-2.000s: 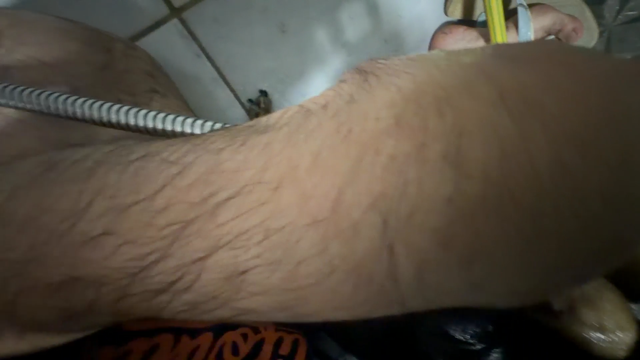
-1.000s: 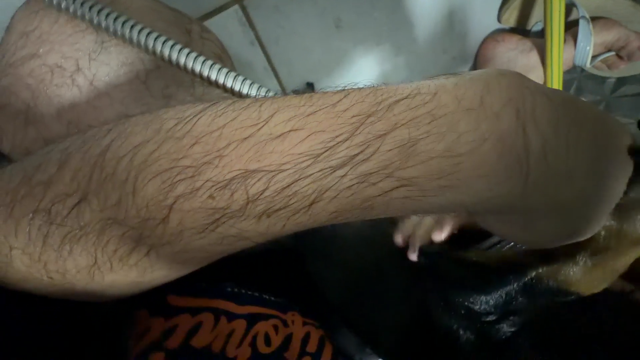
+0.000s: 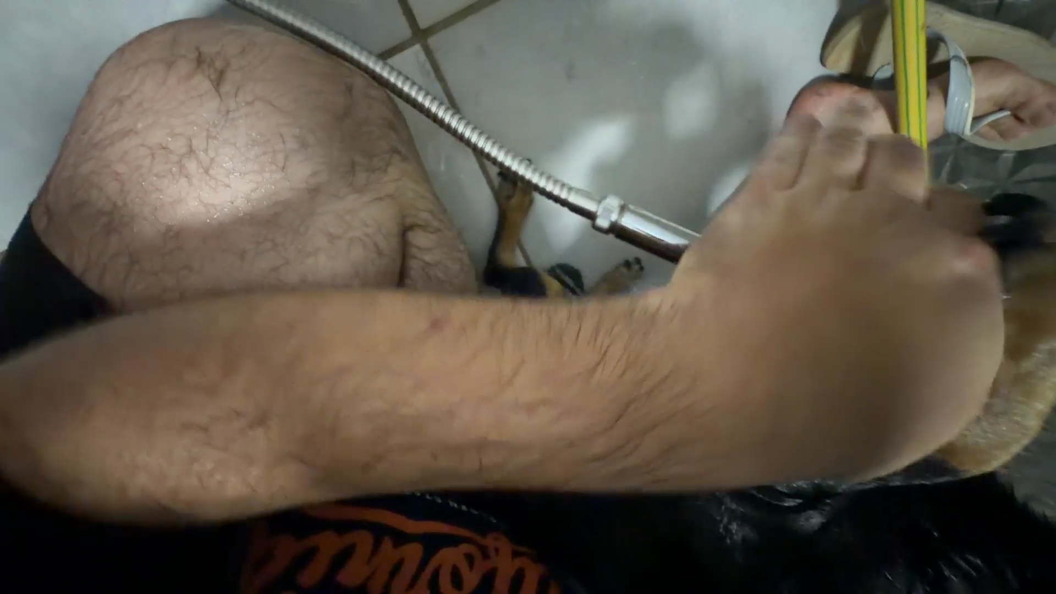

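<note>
My left hand (image 3: 850,256) is at the right, at the end of a bare forearm crossing from the left edge. Its blurred back faces the camera and its fingers look bent, over a dog's wet black and tan fur (image 3: 1019,396). A chrome shower handpiece (image 3: 656,231), on a flexible metal hose (image 3: 445,115), runs beneath this hand; whether the fingers grip it is hidden. Two small paws, one of them a dark and tan paw (image 3: 513,202), show above the forearm. My right hand is not visible.
A bare knee (image 3: 239,165) is at upper left over pale floor tiles (image 3: 635,74). At upper right are a foot in a sandal (image 3: 961,91) and a yellow-green striped strip (image 3: 910,74). Dark cloth with orange lettering (image 3: 412,553) lies along the bottom.
The forearm has shifted and the hand now shows bent fingers at the right. The shower handpiece and paws have come into sight. Fingers seen below the forearm one second ago are hidden.
</note>
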